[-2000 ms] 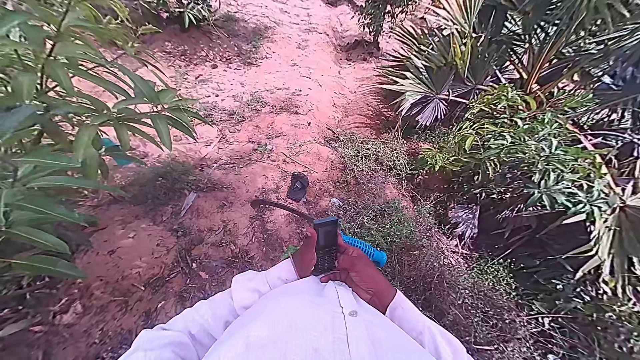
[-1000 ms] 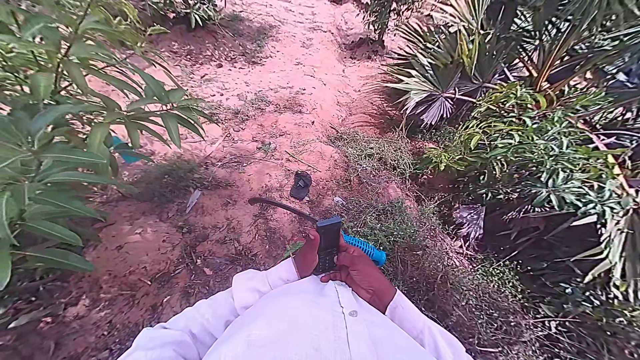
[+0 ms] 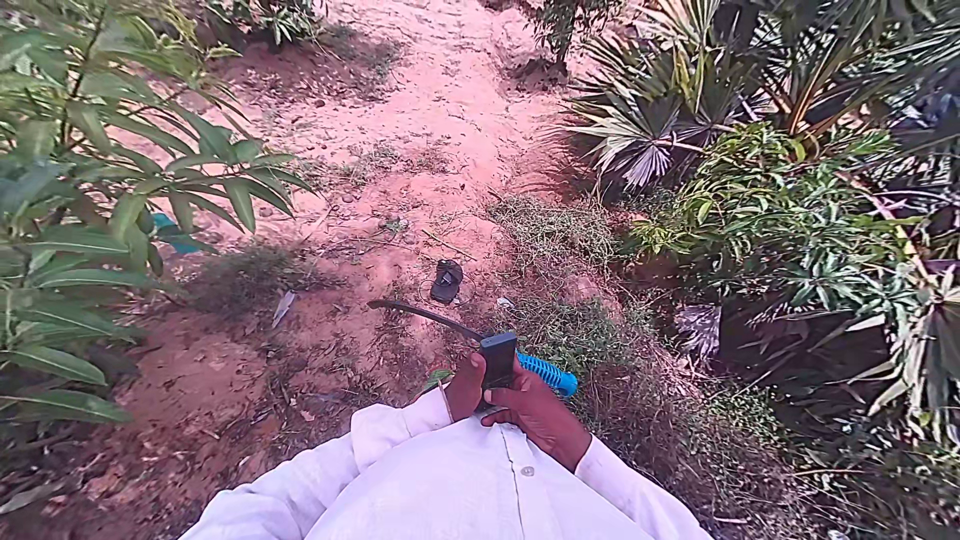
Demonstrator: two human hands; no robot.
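Note:
A black keypad mobile phone point(image 3: 499, 358) is held upright between both hands in front of my white shirt. My left hand point(image 3: 465, 386) grips its left side. At its lower right is my right hand point(image 3: 541, 416), the thumb lying across the lower part of the phone. Behind the phone runs a sickle-like tool with a dark curved blade point(image 3: 427, 313) pointing left and a ribbed blue handle point(image 3: 549, 373) showing to the right. Its middle is hidden, and I cannot tell which hand bears it.
A dark sandal point(image 3: 447, 281) lies on the reddish soil ahead. Leafy branches point(image 3: 82, 247) reach in at the left, with something teal point(image 3: 174, 234) behind them. Palm fronds point(image 3: 645, 142) and dense shrubs point(image 3: 795, 217) stand at the right. Dry weeds point(image 3: 555, 229) edge the bare track point(image 3: 450, 112).
The phone's upper end has tipped, so less of its front face shows than two seconds ago. Both hands have kept their hold in nearly the same place.

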